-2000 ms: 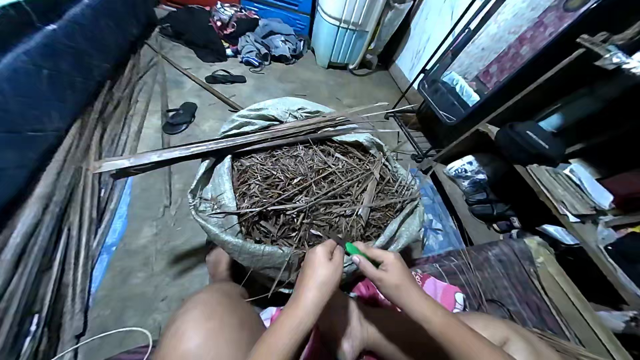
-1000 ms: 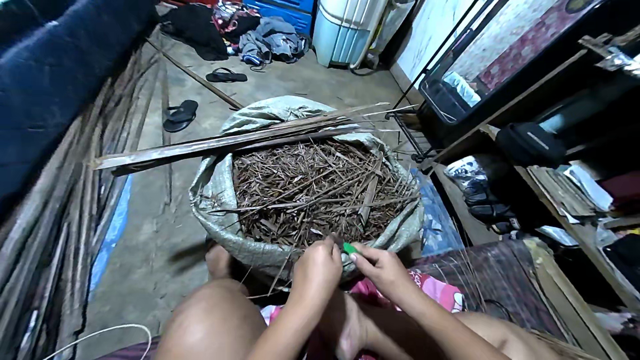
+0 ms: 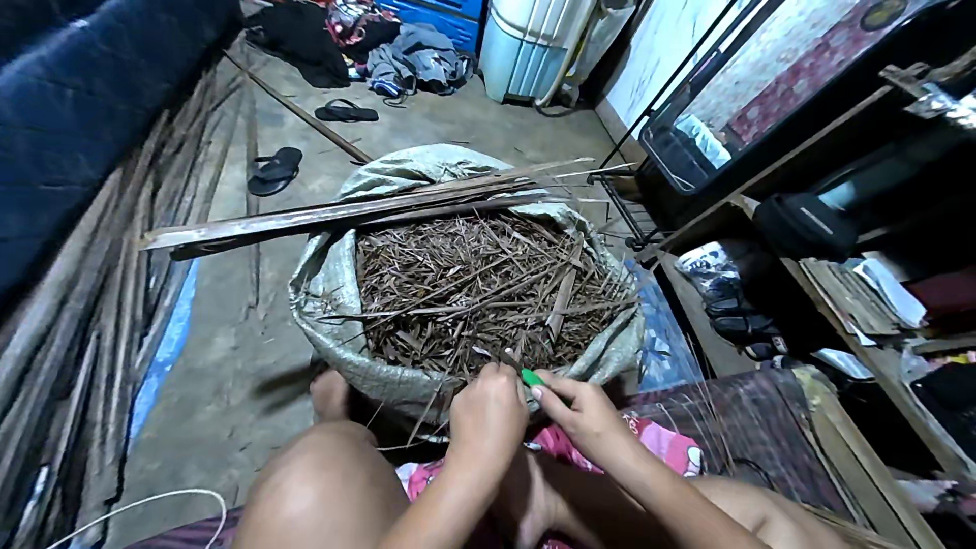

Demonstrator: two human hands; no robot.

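A woven plastic sack stands open in front of me, filled with short brown dried plant pieces. Long dried stalks lie across its far rim. At the near rim my left hand is closed in a fist on something thin, mostly hidden by the fingers. Beside it, on the right, my right hand grips the green handle of a small tool, likely a knife; its dark blade points toward the left hand's fingers.
Long dried stalks are heaped along the left side. Black flip-flops and piled clothes lie on the floor beyond the sack. A wooden shelf with shoes and papers stands at right, near a low bench. A white cord curves at lower left.
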